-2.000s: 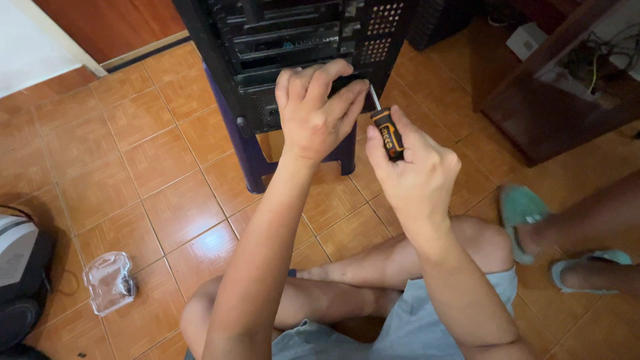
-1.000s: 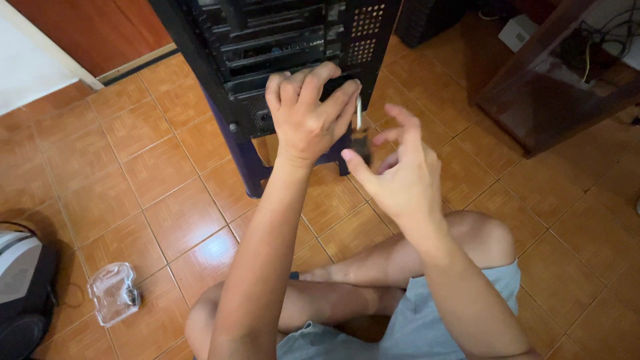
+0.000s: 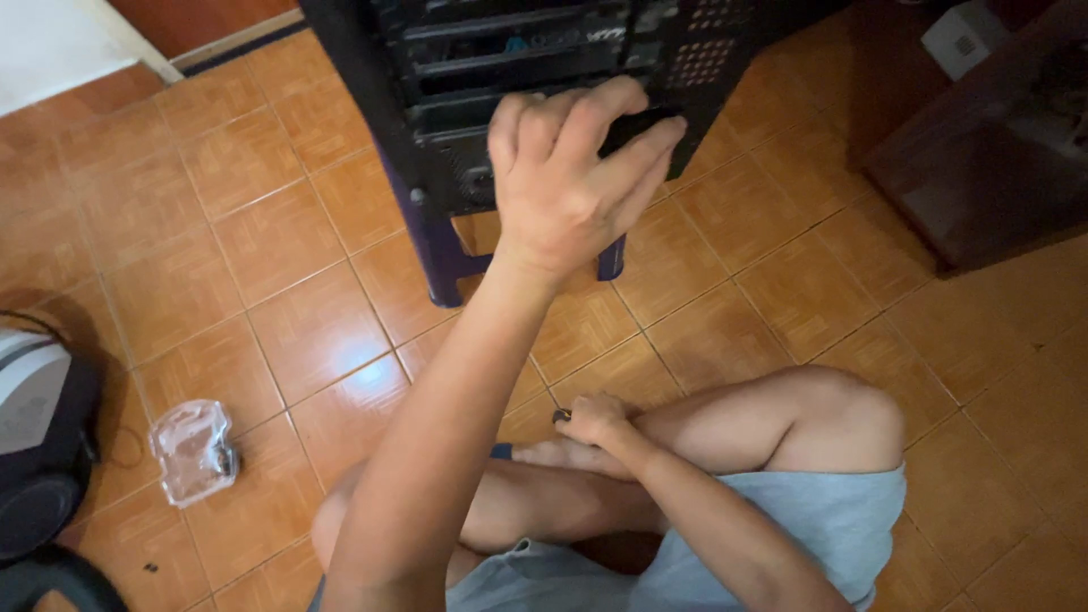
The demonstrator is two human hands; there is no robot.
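Observation:
My left hand [image 3: 565,183] is on the lower part of a black computer tower case [image 3: 510,93], two fingers on a black piece near the perforated vent; how firmly they grip it is not plain. Beneath the case, the legs of a dark purple plastic stool [image 3: 438,255] show. Down by my crossed legs, my right hand [image 3: 595,419] is closed around a small dark object [image 3: 562,416], which looks like the end of the screwdriver handle; most of it is hidden by the fingers.
A clear plastic container [image 3: 194,450] with a small dark item lies on the tiled floor [image 3: 297,289] at left, beside a black and grey appliance [image 3: 38,408]. At right stands a dark wooden cabinet [image 3: 977,170], with a white box [image 3: 965,41] behind it.
My right hand has moved from beside the case, where it held the screwdriver upright, down to my feet. My left hand has stayed at the case. The other person's feet at right have left the view.

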